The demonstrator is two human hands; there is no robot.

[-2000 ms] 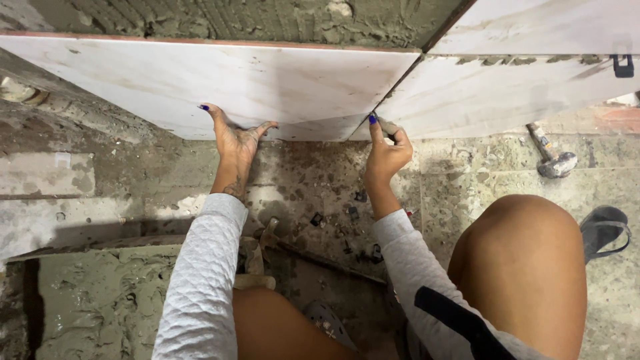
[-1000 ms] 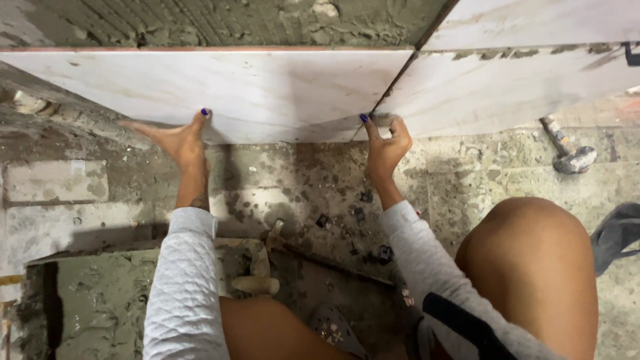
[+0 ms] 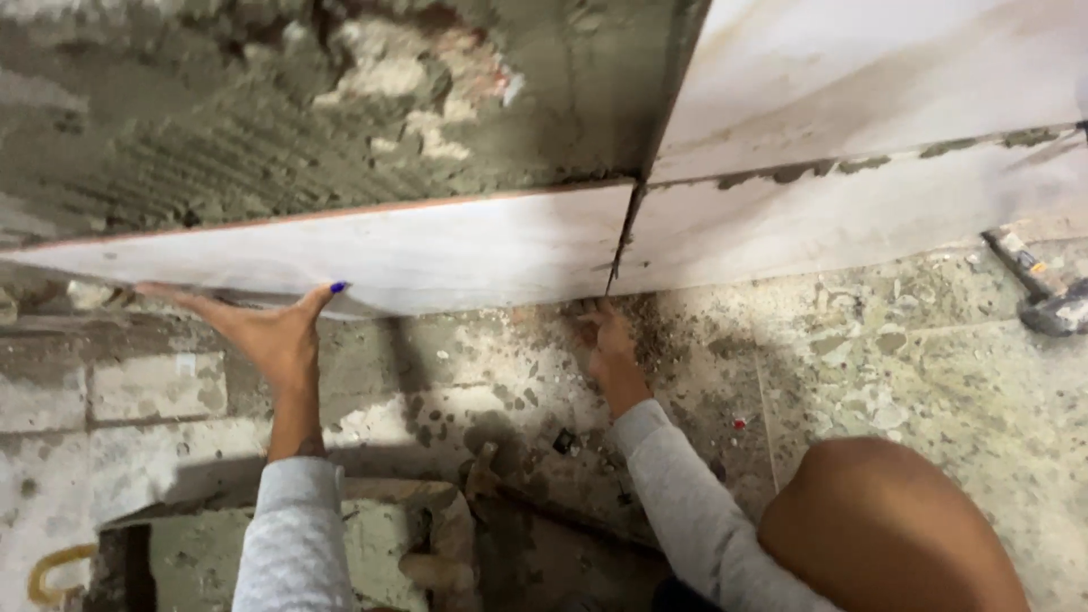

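A white marbled wall tile (image 3: 408, 255) stands low against the wall, beside another marbled tile (image 3: 765, 229) with a dark joint between them. My left hand (image 3: 272, 336) is spread at the lower edge of the tile, its thumb with a blue nail on the tile's face and its fingers reaching to the left along the edge. My right hand (image 3: 608, 340) is low at the bottom of the joint, near the floor; its fingertips are blurred and partly hidden. Ridged grey mortar (image 3: 280, 161) covers the wall above the tile.
A container of grey mortar (image 3: 450, 527) stands at lower left, next to a hammer-like tool (image 3: 484, 476) on the floor. A mallet (image 3: 1058, 310) lies at the far right. My bent knee (image 3: 884, 527) is at lower right. Crumbs of debris litter the tiled floor (image 3: 476, 408).
My right hand has gone from the joint on the tile's face down to its bottom end. The left hand has stayed at the lower edge. The view has shifted closer to the wall.
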